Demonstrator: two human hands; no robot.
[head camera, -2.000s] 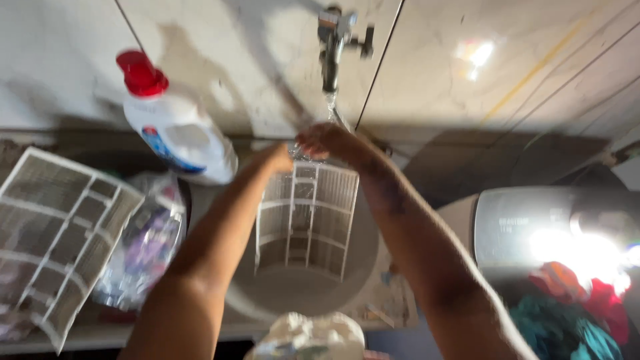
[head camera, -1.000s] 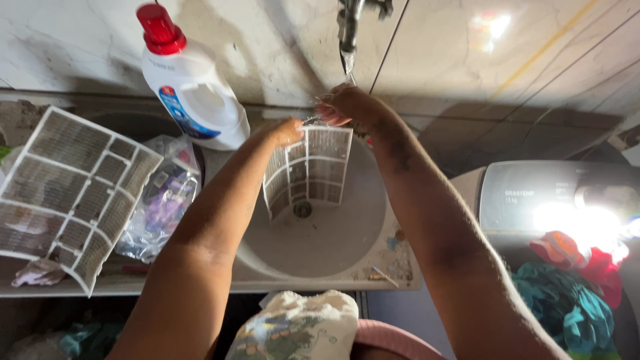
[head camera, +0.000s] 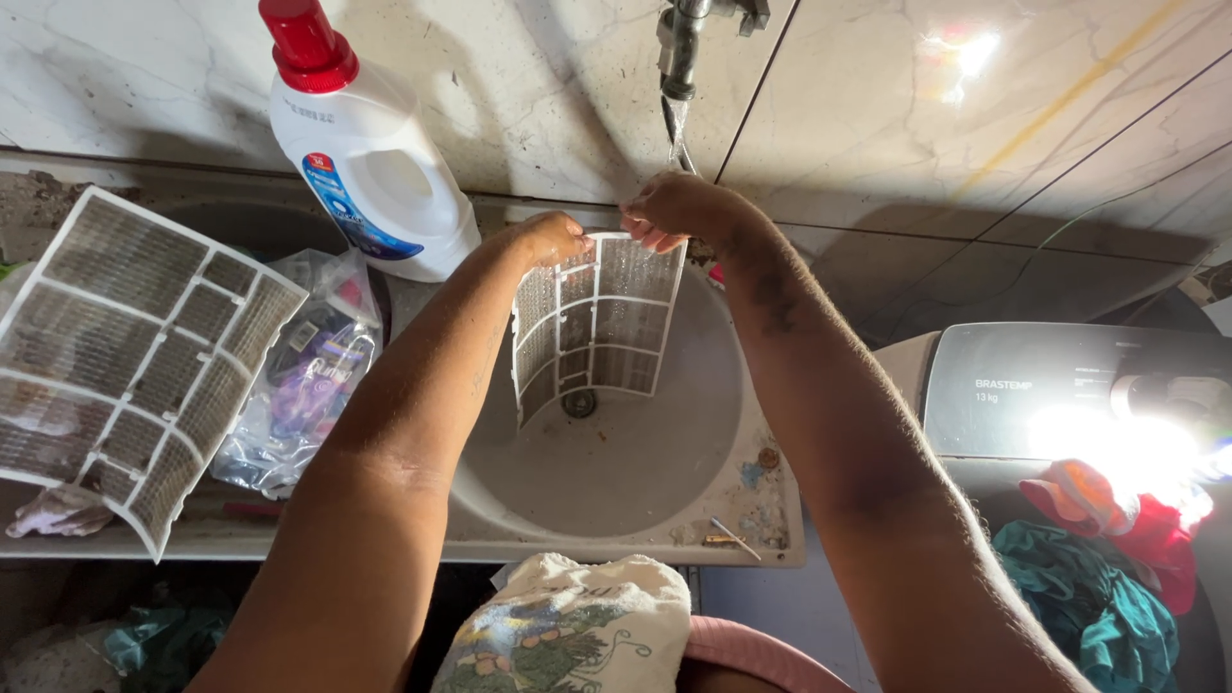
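My left hand grips the top left edge of a white-framed mesh air filter, which hangs curved inside the round sink basin. At the filter's top right edge is my right hand, its fingers curled at the frame. Water runs from the metal tap down onto the right hand. A second mesh filter lies tilted at the left, partly over a clear plastic bag with purple contents.
A white bottle with a red cap stands behind my left forearm. A cotton swab lies on the basin's front rim. At the right is a washing machine with teal and red cloths. A printed cloth is at the front.
The filter between my hands shows water beads and sits at a slightly different angle in the basin. Both hands have stayed near its top edge below the tap. The view has shifted.
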